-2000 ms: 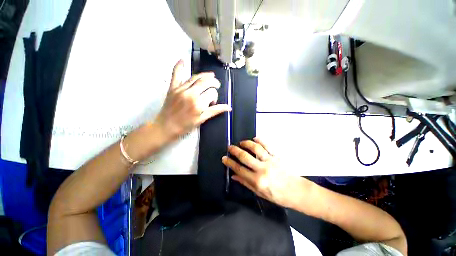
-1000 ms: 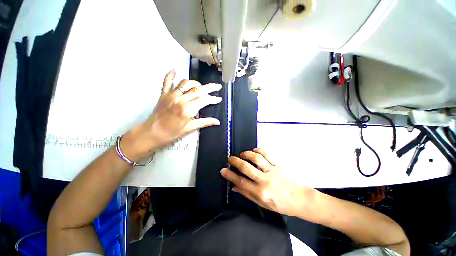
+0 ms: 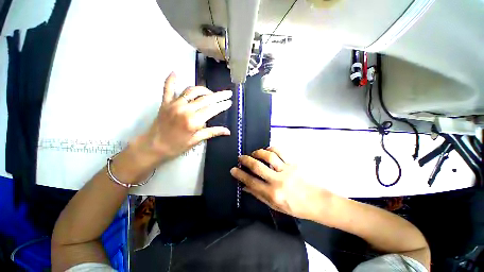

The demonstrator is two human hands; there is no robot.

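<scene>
A black fabric panel point(image 3: 218, 164) lies lengthwise under the white sewing machine head point(image 3: 242, 42) and runs off the table's near edge towards my lap. A dotted white zipper-like line point(image 3: 240, 119) runs down its middle. My left hand point(image 3: 187, 119) rests on the panel's left side, fingers apart, fingertips just left of the line. My right hand point(image 3: 269, 180) lies on the panel lower down, fingertips at the line, pressing it flat. Neither hand visibly grips the fabric. The needle point is hidden behind the machine head.
Black fabric strips point(image 3: 29, 106) are piled at the table's left. Small red and white snips (?) point(image 3: 362, 69) and a knotted black cord point(image 3: 384, 127) lie right of the needle. Small dark sticks point(image 3: 439, 159) lie far right. A blue crate point(image 3: 114, 228) is below left.
My left hand has moved slightly left and down from its place two seconds ago, with fingers straighter. My right hand stays near the same part of the panel. The view has shifted a little.
</scene>
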